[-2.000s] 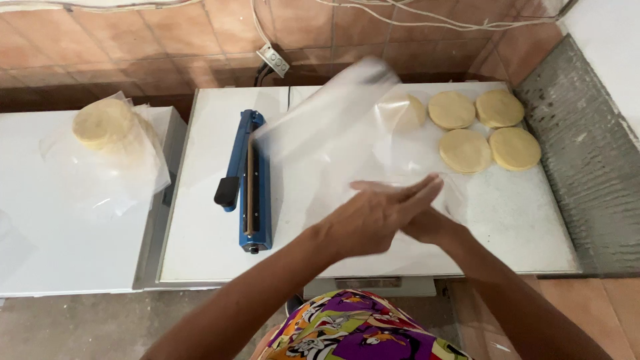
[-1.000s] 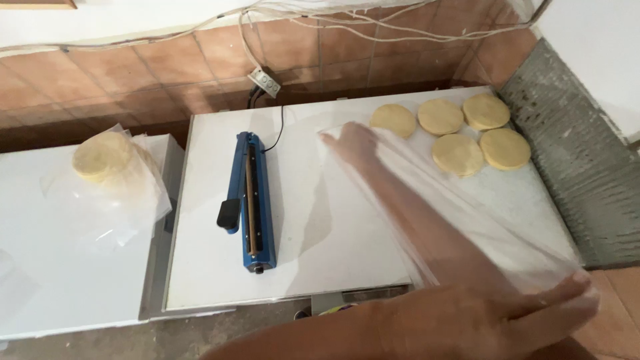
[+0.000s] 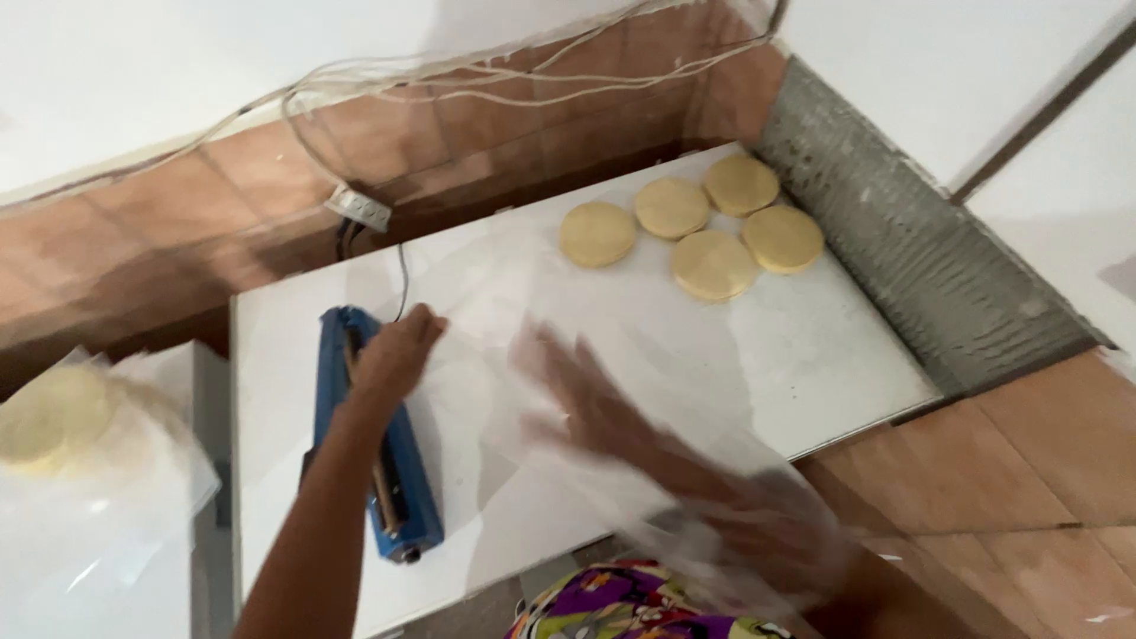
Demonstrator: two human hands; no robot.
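My left hand (image 3: 404, 351) reaches over a blue impulse sealer (image 3: 413, 479), its fingertips closed on what looks like the edge of a clear plastic bag (image 3: 497, 373). My right hand (image 3: 595, 408) is blurred, fingers spread, against or inside the bag, whose film trails around my right forearm. Several round, flat, pale yellow stacks, possibly dough discs (image 3: 714, 264), lie at the far right of the white table (image 3: 834, 373). On the left, a similar round stack (image 3: 62, 413) sits in clear plastic film.
A power strip (image 3: 358, 208) hangs at the tiled wall behind the table, with loose cables (image 3: 497, 80) above it. A thin cord (image 3: 404, 280) runs behind the sealer. A rough grey wall panel (image 3: 914, 240) borders the right edge. A white surface (image 3: 98, 559) stands at left.
My left hand now reaches over the sealer. My right hand has moved from the lower right to mid-table with its fingers spread. The view has tilted and shifted.
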